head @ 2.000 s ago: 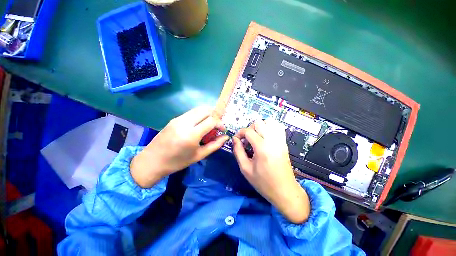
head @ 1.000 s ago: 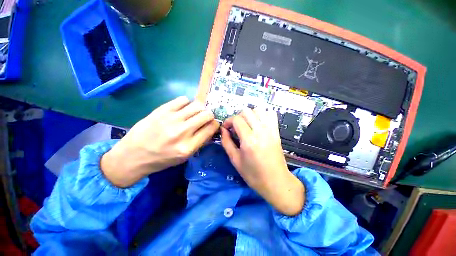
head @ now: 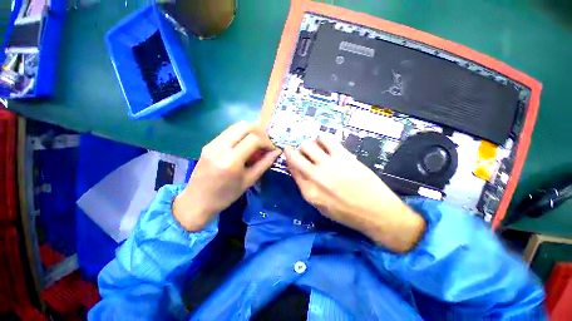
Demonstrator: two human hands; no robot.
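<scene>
An open laptop base (head: 389,135) lies tilted in an orange-red foam tray (head: 525,135). Its long black battery pack (head: 407,81) is at the far side, with a round black cooling fan (head: 433,158) at the near right and the green-white motherboard (head: 307,115) at the left. My left hand (head: 229,169) and my right hand (head: 342,188) meet at the near left corner of the laptop, fingertips pinched close together. Any small part between the fingertips is hidden or too small to tell.
A blue screw box (head: 188,91) with dark bits stands left on the green bench (head: 232,75). A blue parts bin (head: 53,63) is at the far left, a brown cardboard core (head: 210,15) at the top. A black screwdriver (head: 549,200) lies right. White sheets (head: 125,194) lie below the bench.
The red item seen earlier by my left fingers no longer shows. My right forearm has swung out to the right, while both hands stay at the same laptop corner. The view has shifted.
</scene>
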